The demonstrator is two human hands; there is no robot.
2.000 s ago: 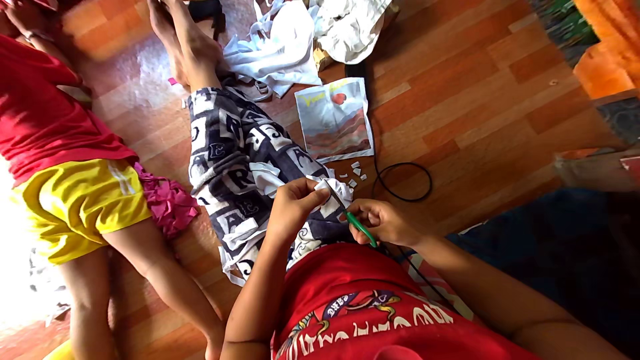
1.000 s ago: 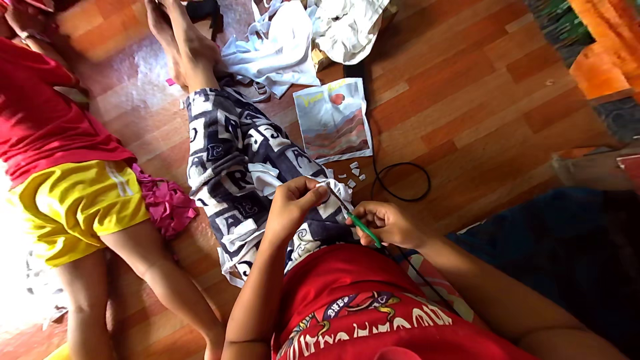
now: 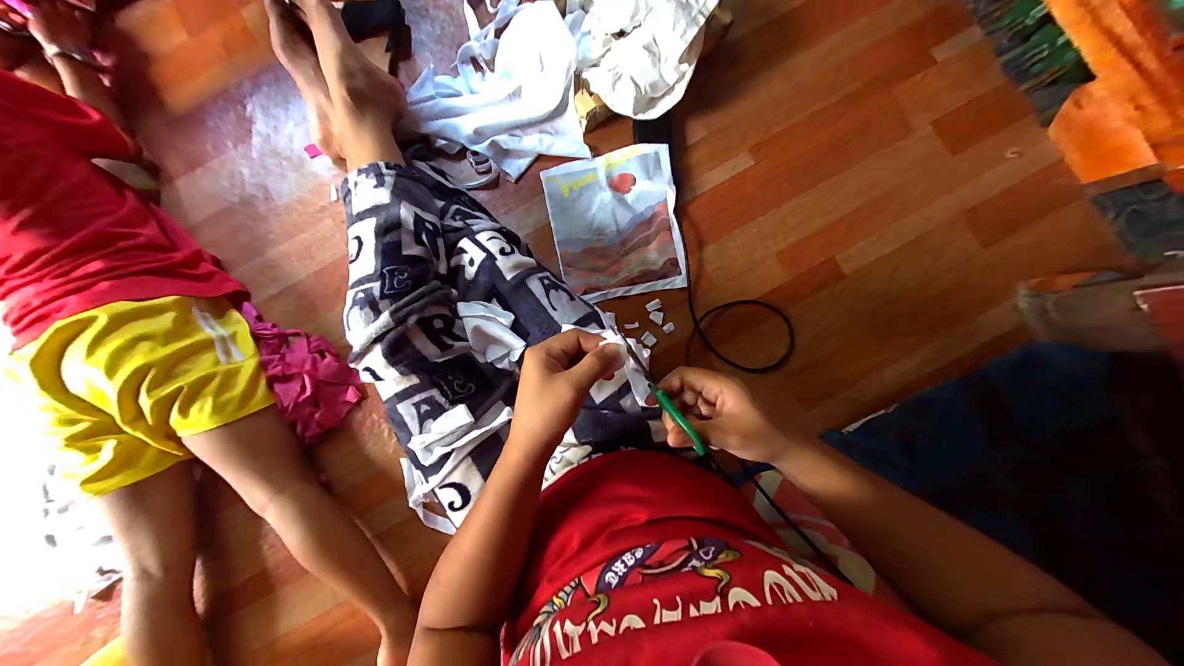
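Observation:
My left hand [image 3: 566, 381] pinches a small white piece of cloth or paper [image 3: 636, 377] above my lap. In my right hand [image 3: 720, 412] is a pair of scissors with green handles [image 3: 680, 421], its blades pointing at the white piece. Whether the blades are apart is hard to tell. Small white scraps [image 3: 655, 314] lie on the floor just beyond my hands. More white strips [image 3: 460, 435] rest on my patterned trousers [image 3: 407, 268]. Past my knees, a printed sheet with a red sun and hills [image 3: 615, 227] lies flat.
A black cable [image 3: 791, 338] loops on the wooden floor at the right. White cloths [image 3: 518, 83] are heaped near my feet. At the left lies another person [image 3: 102, 277] in yellow shorts, beside a crumpled pink cloth [image 3: 301, 375]. Orange fabric [image 3: 1105, 102] is at the upper right.

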